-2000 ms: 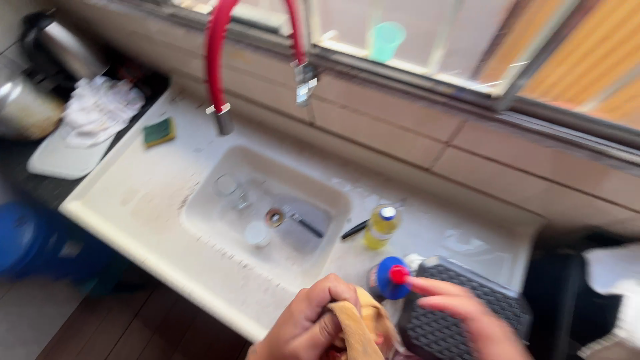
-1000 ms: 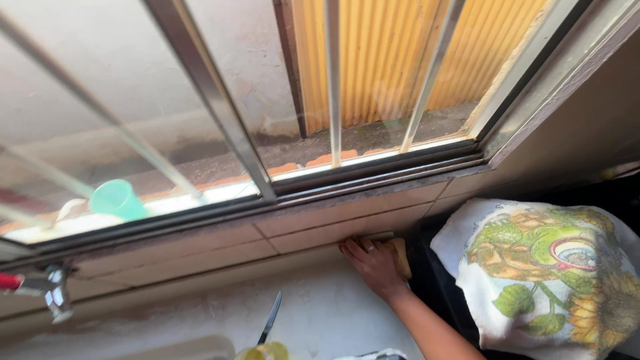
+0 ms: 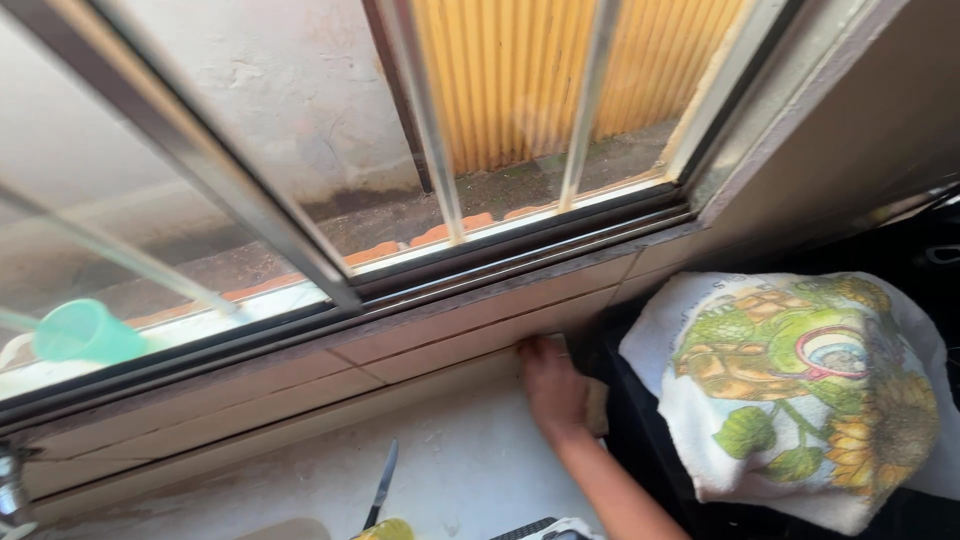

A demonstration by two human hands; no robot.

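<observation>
My right hand (image 3: pixel 553 394) presses a tan cloth (image 3: pixel 597 407) against the back right corner of the white sink counter (image 3: pixel 450 439), by the tiled wall. Part of the cloth shows along the hand's right side; the rest lies under the palm and fingers. Left of the hand, a knife with a dark handle (image 3: pixel 382 484) lies on the counter. The top of a yellow bottle (image 3: pixel 388 529) shows at the bottom edge, left of a dark textured item (image 3: pixel 525 529), mostly cut off. My left hand is out of view.
A white printed towel (image 3: pixel 810 390) covers something on the black surface at the right. Behind the counter run the wall tiles (image 3: pixel 495 330) and a barred sliding window (image 3: pixel 525 259). A green plastic cup (image 3: pixel 86 332) stands on the outer sill. The chrome tap fitting (image 3: pixel 9 487) is at the far left.
Two seconds ago both hands were near the bottles, one holding the cloth. Since then my right hand has come to the counter's back right corner. The view has swung right, leaving the basin mostly out.
</observation>
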